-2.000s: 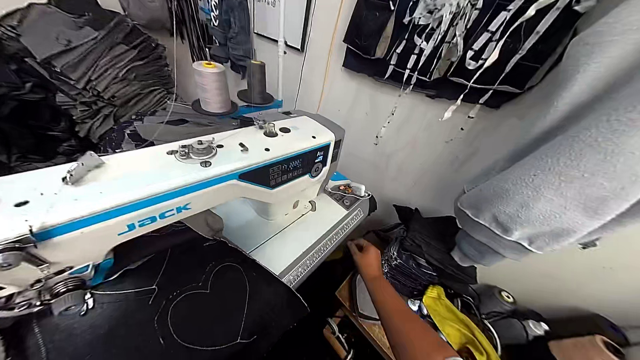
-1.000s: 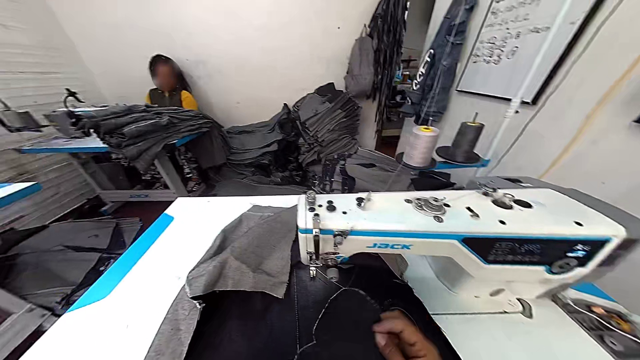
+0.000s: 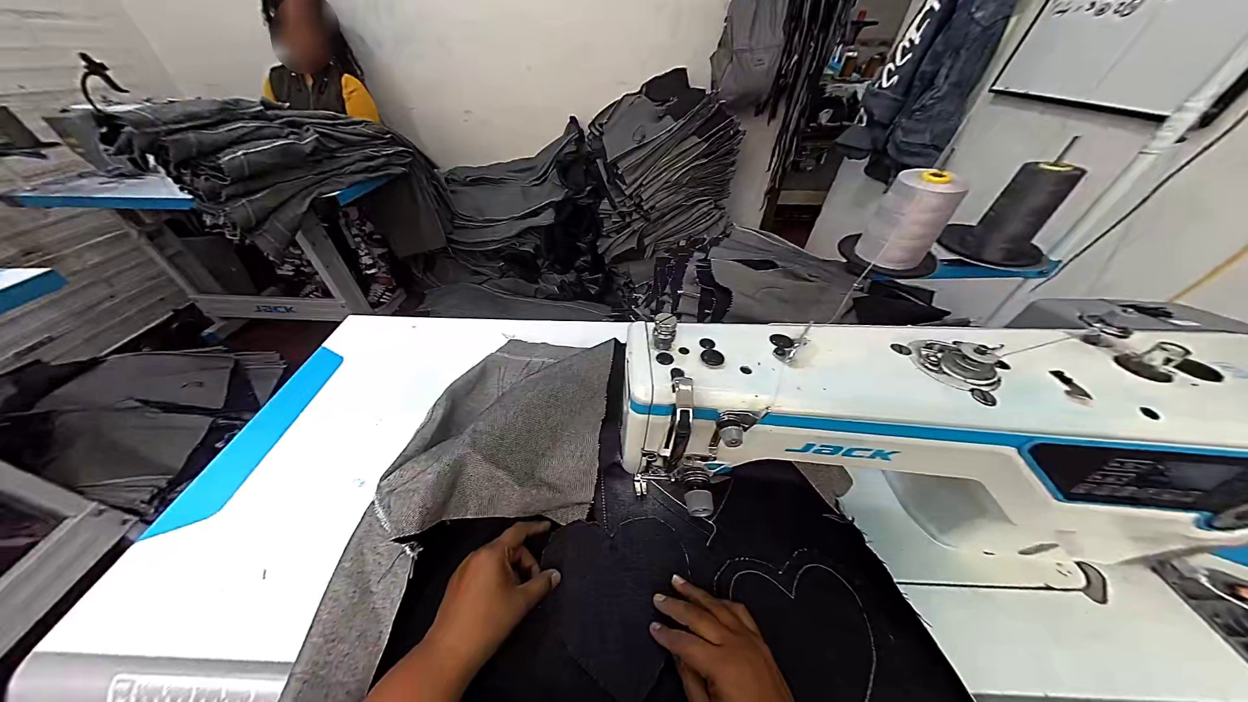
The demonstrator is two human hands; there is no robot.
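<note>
A dark denim panel [image 3: 819,624] with stitched or chalked heart outlines lies under the head of a white Jack sewing machine [image 3: 838,409]. On it rests a heart-shaped dark denim piece [image 3: 614,595], just in front of the presser foot area. My left hand [image 3: 492,595] touches the left edge of the heart piece, its thumb and fingers slightly bent. My right hand [image 3: 717,639] lies with spread fingers on the right side of that piece. A grey folded flap of denim [image 3: 517,429] covers the panel's left part. The needle tip is hard to see.
Thread cones, one pale [image 3: 912,219] and one dark [image 3: 1024,210], stand behind the machine. Heaps of grey denim [image 3: 663,175] lie against the wall. At the back left a person [image 3: 312,78] sits behind another table [image 3: 107,190] piled with denim. The white tabletop [image 3: 322,487] has a blue edge.
The view has swung from the machine's right side to its needle end. My left hand has come into view on the cloth. The heart-shaped piece now lies between both hands.
</note>
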